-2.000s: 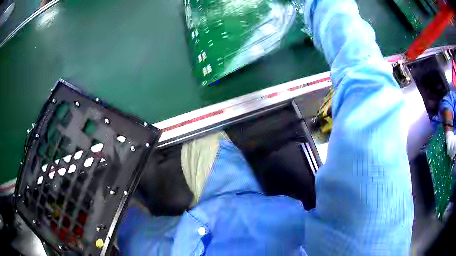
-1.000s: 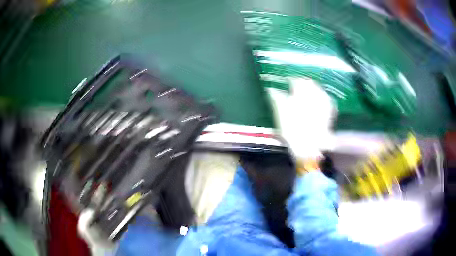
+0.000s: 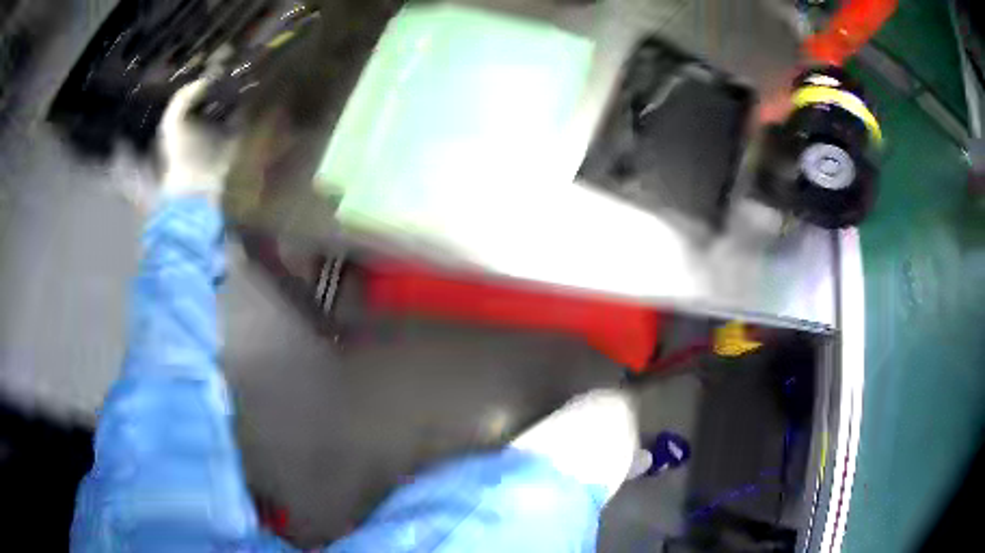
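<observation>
The view is strongly blurred. My left hand, in a white glove, reaches out at the upper left with its fingers closed at the near edge of a black carrier frame. The carrier is tilted and partly cut off by the picture's upper left edge. Small bright metal points show on it. Blur hides exactly how the fingers lie on the edge. My right hand is not in view. Below the blue smock, a pale trouser leg and a dark shoe show.
A steel side table carries pale mint-green sheets, a shallow black tray and a black drum with a yellow band. A red bar runs below the table. The green conveyor belt and its white rail lie at the right.
The view has swung left from the conveyor and circuit board to the side table. My left hand and the carrier have moved away from the belt. My right hand has left the picture.
</observation>
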